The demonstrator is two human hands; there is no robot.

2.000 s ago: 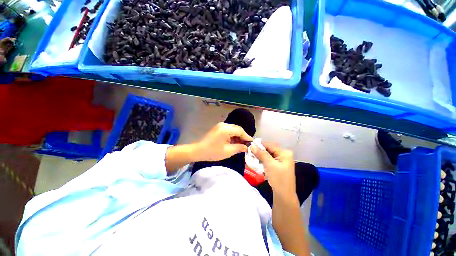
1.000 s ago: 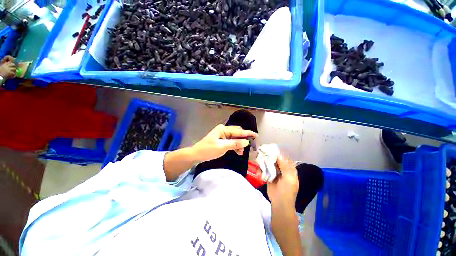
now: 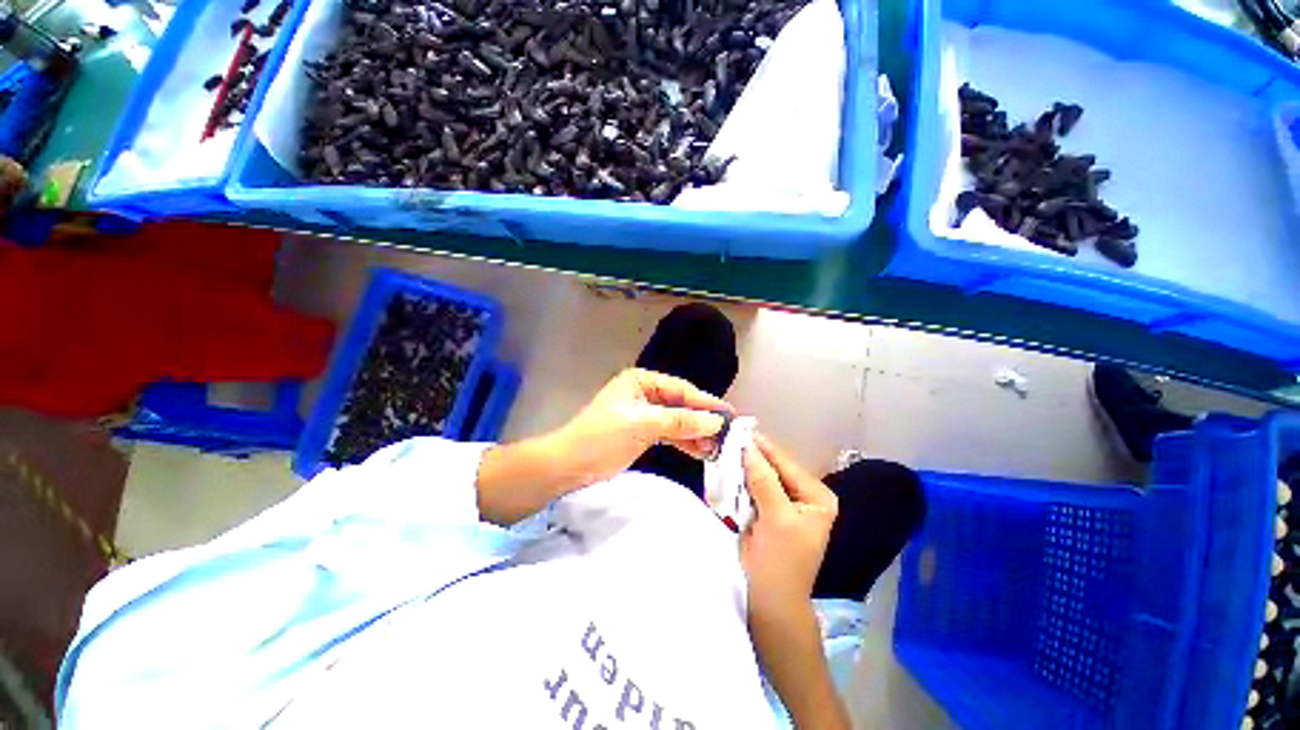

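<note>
My left hand (image 3: pixel 649 417) holds a small dark part (image 3: pixel 723 424) in its fingertips above my lap. My right hand (image 3: pixel 784 506) grips a crumpled white cloth (image 3: pixel 731 478) and holds it against the part, whose lower end is hidden by fingers and cloth. A small red item (image 3: pixel 730 523) shows only as a sliver below the cloth. A large blue tray (image 3: pixel 542 223) on the bench is heaped with dark parts. A second blue tray (image 3: pixel 1055 285) at the right holds a small pile of dark parts on a white liner.
A shallow blue tray (image 3: pixel 160 204) at the left holds few parts and a red stick (image 3: pixel 225 89). Below are a blue tote (image 3: pixel 317 445) of dark parts and a person's red clothing (image 3: pixel 143 321). A perforated blue crate (image 3: pixel 984 571) and a shoe (image 3: pixel 1126 414) are at the right.
My hands have come back together, with the cloth against the dark part; one second ago they were apart. The red item is now mostly covered. The other person's hand at far left has moved mostly out of view.
</note>
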